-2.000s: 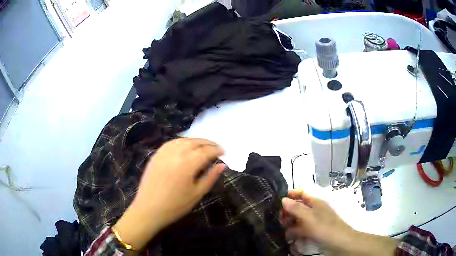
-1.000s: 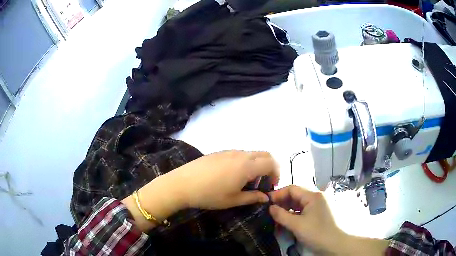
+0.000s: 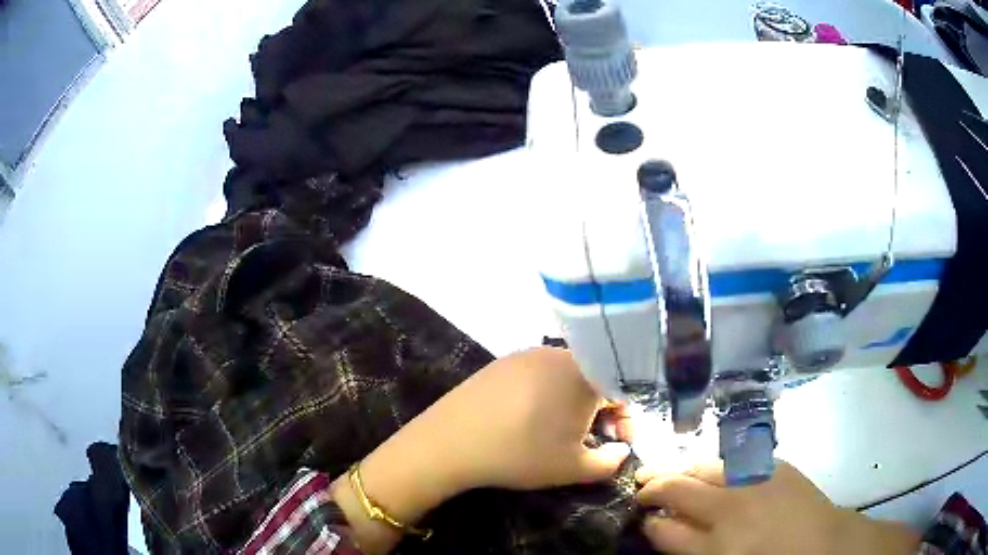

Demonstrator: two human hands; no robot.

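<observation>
The dark plaid garment is heaped left of the machine, and its edge runs to the foot area. My left hand, with a gold bracelet at the wrist, pinches the cloth edge just left of the needle area. My right hand holds the same edge low beside it, partly behind the grey attachment. The fingertips of both hands are close together. The white sewing machine head stands over them. The presser foot and needle are hidden by glare and fingers.
A pile of black cloth lies behind the plaid. Red-handled scissors lie right of the needle, partly under the arm. A black strip wraps the machine arm. A dark cloth piece lies at the lower left.
Both hands have brought the cloth edge right and in under the machine head. The view has shifted closer, so the head looks larger and further left.
</observation>
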